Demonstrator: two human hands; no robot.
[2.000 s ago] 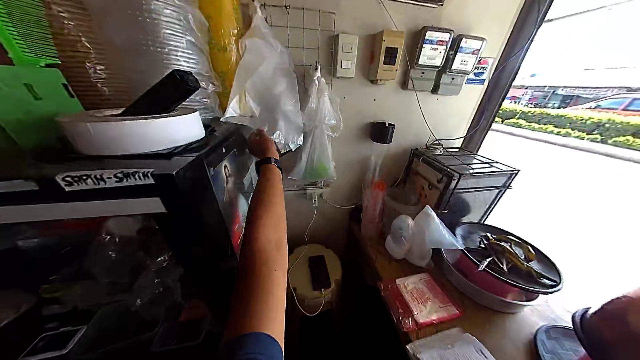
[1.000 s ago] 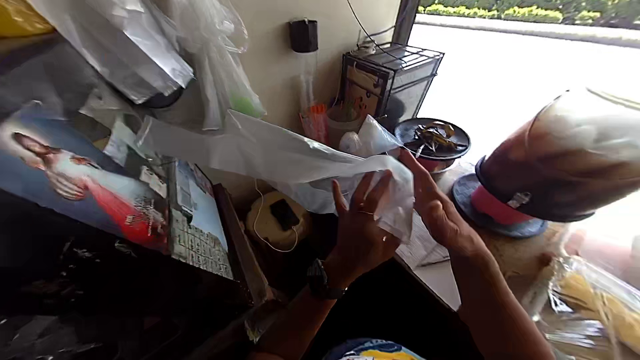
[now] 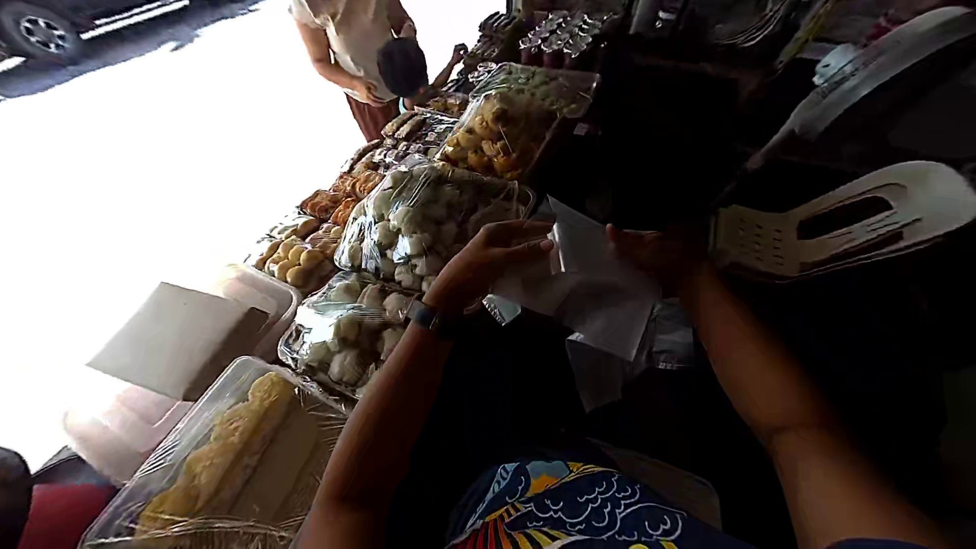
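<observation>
A translucent plastic bag (image 3: 595, 293) hangs crumpled between my two hands, low in front of my body. My left hand (image 3: 499, 255), with a dark watch on its wrist, grips the bag's left edge between thumb and fingers. On the bag's other side, my right hand (image 3: 648, 255) holds its upper right part; its fingers are dim in the shadow. Just left of my left hand lie trays of round pale baked goods under clear wrap, the nearer one (image 3: 347, 332) beside my wrist and the larger one (image 3: 412, 221) beyond it.
A clear box of yellow-topped pastry (image 3: 229, 457) stands at lower left, near a cardboard box (image 3: 179, 339). More wrapped goods (image 3: 496, 130) extend away. A white plastic chair (image 3: 839, 225) is at right. A person (image 3: 354, 61) stands beyond the goods; a vehicle (image 3: 53, 30) is outside.
The view has swung from the wall and bag rack to the trays of baked goods. The bag, stretched out over both hands a second ago, now hangs bunched between them.
</observation>
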